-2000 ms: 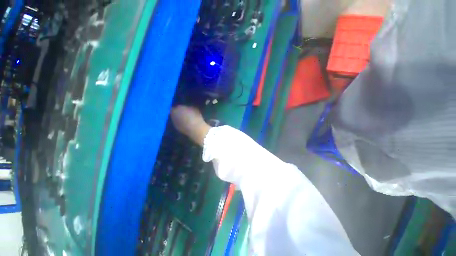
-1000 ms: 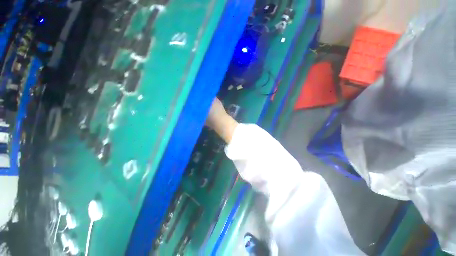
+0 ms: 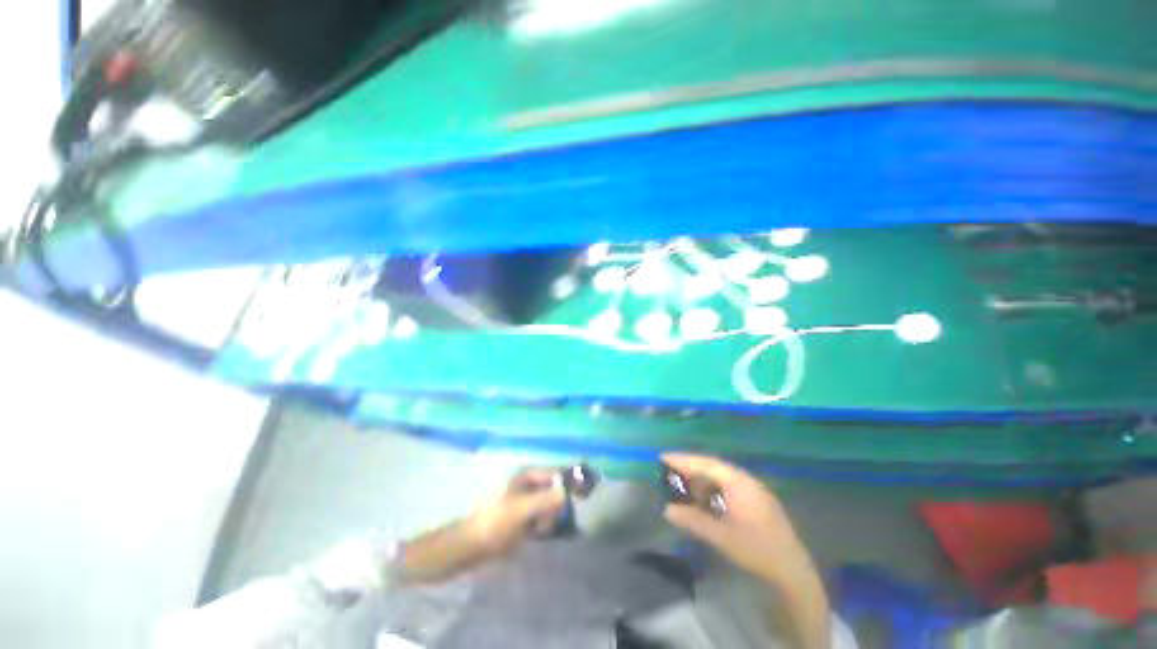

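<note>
My left hand is at the lower middle, in front of the shelf edge, shut on a small dark watch unit. My right hand is a short way to its right, shut on another small dark watch unit, with a shiny spot near the fingers. The two hands are apart. Both units are small and blurred, and their screens cannot be made out.
White charging cables with round heads lie on the green shelf beyond my hands. A blue beam crosses above it. Red-orange trays and a blue stool are low at the right.
The view has swung round to another part of the rack. One arm was reaching in under the blue beam; now both hands are in front of the shelf with dark units in them.
</note>
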